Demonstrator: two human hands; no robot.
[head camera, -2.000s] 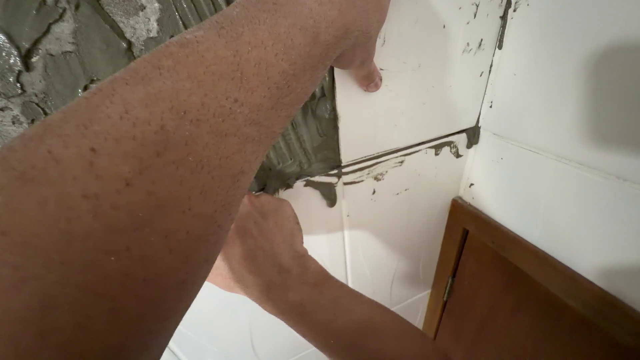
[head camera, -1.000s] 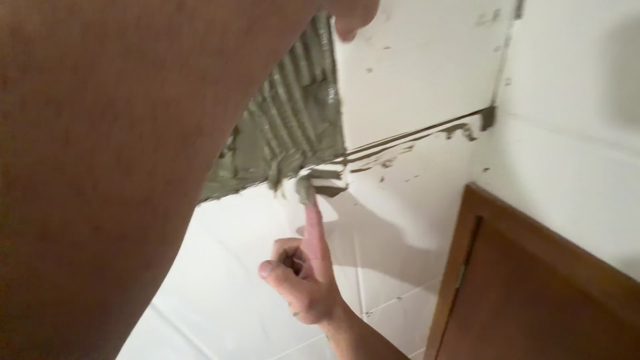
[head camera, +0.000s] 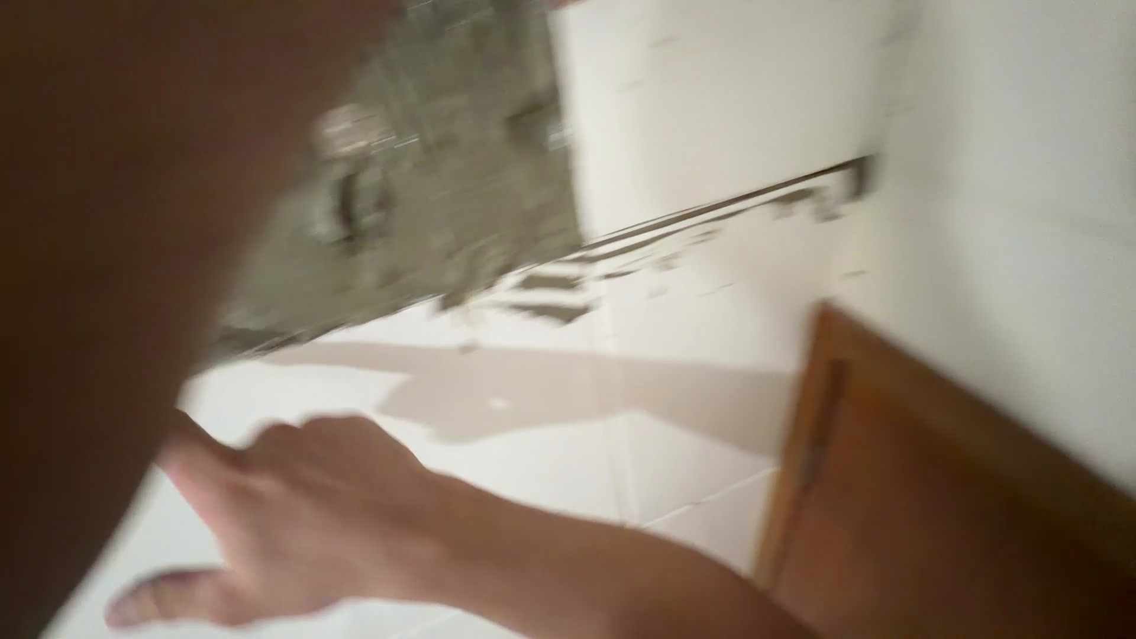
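My left forearm crosses the left side of the head view, blurred; only a fingertip of my left hand (head camera: 564, 3) shows at the top edge, by a white wall tile (head camera: 728, 98). My right hand (head camera: 311, 515) is at lower left over the lower white tiles (head camera: 497, 355), thumb spread away and index finger partly hidden behind the left forearm. I see nothing held in it. Grey mortar (head camera: 470, 169) covers the wall left of the upper tile. Mortar smears (head camera: 550, 311) lie on the lower tiles just below the joint.
A wooden door frame (head camera: 799, 444) with a brown door panel (head camera: 932, 515) stands at lower right. A white side wall (head camera: 1047, 177) meets the tiled wall at a corner. Dark mortar fills the joint (head camera: 728, 206) between upper and lower tiles.
My right hand has moved from the mortar edge down and left, away from the joint. Between the earliest frame and now, mortar smears below the joint have changed shape.
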